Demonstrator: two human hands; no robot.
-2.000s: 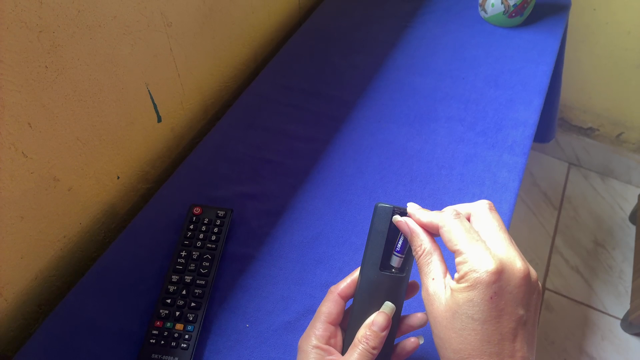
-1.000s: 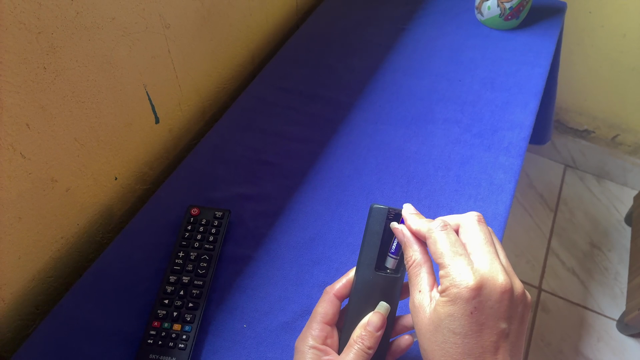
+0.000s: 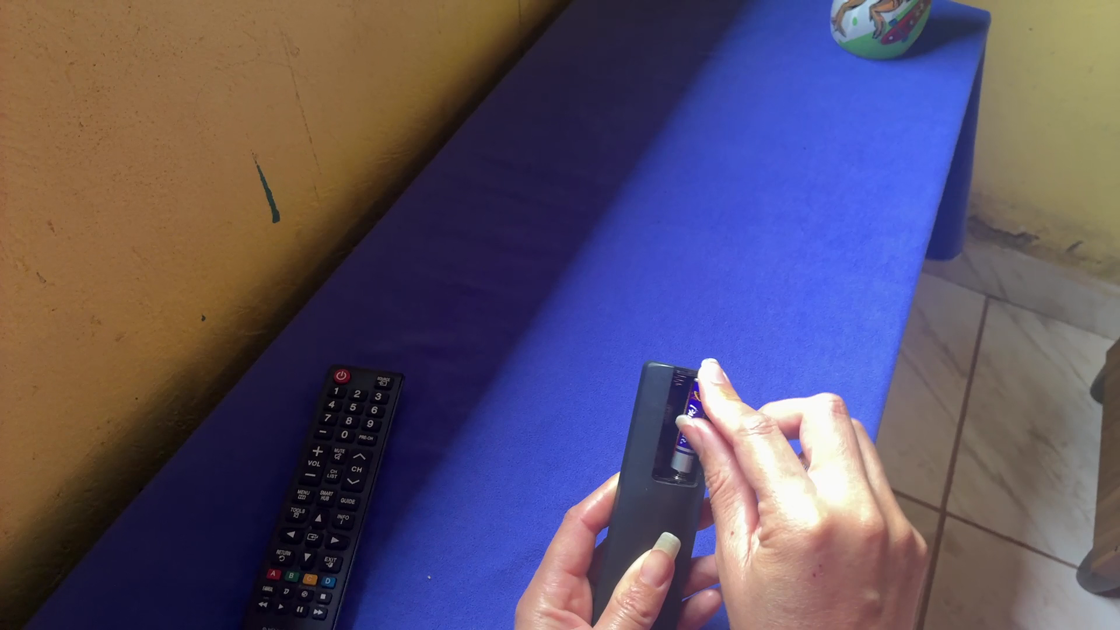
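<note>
My left hand (image 3: 626, 569) holds a dark remote control (image 3: 637, 490) back side up, thumb across its casing. The battery compartment at its far end is uncovered. A purple and silver cylindrical battery (image 3: 685, 437) lies along the compartment's right side, and its left side shows no battery. My right hand (image 3: 814, 499) has its thumb and index finger pinched on the upper part of the battery, partly hiding it. A second black remote control (image 3: 328, 499) lies buttons up on the blue cloth, left of my hands.
A blue cloth (image 3: 752, 219) covers the table. Near its far right corner stands a rounded object with a painted design (image 3: 879, 26). An orange-yellow wall (image 3: 157, 175) runs along the left. Floor tiles (image 3: 1006, 437) and a brown wooden piece (image 3: 1104, 490) show at the right.
</note>
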